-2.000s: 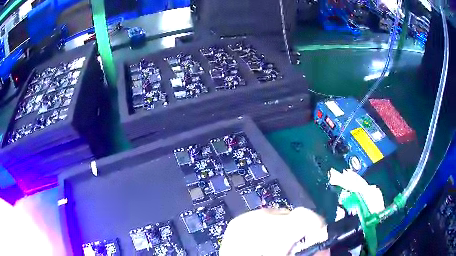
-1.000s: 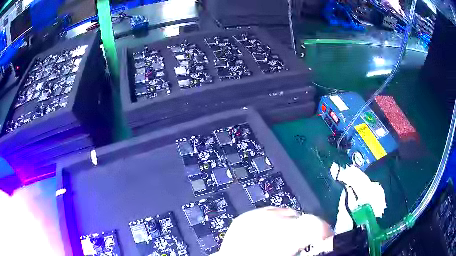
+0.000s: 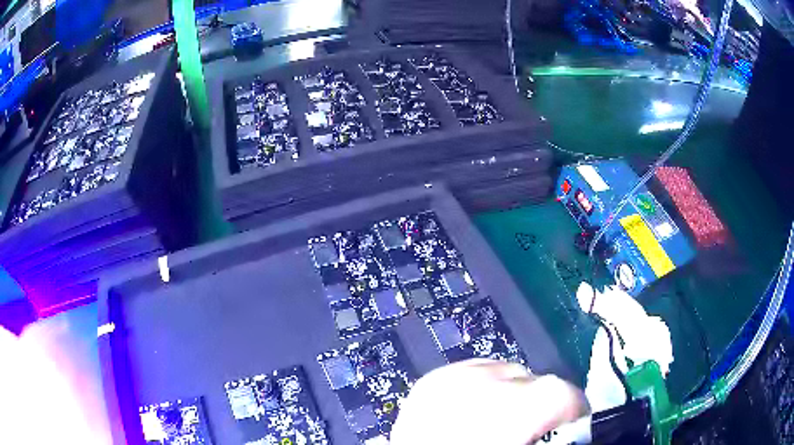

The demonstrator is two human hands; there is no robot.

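Observation:
My right hand (image 3: 487, 404) is at the bottom edge, right of centre, pale from glare and partly cut off. It holds the dark dispensing syringe (image 3: 620, 424), whose green adapter head (image 3: 649, 395) joins the clear air hose (image 3: 757, 369). The syringe tip is hidden. The hand is over the lower right of the near black foam tray (image 3: 218, 313). Circuit boards (image 3: 361, 369) lie in the tray's right half and along its lower part, one partly covered by the hand. My left hand is not in view.
A blue dispenser (image 3: 622, 222) stands at the right, beside a red block (image 3: 692, 204) and a crumpled white wipe (image 3: 640, 335). Stacked foam trays with boards stand behind (image 3: 383, 169) and at the left (image 3: 144, 187), with a green post (image 3: 187, 61) between. Bright glare fills the lower left.
The right hand, syringe and green adapter have shifted slightly right and down in the picture. The view has moved a little too. The boards keep their places in the tray.

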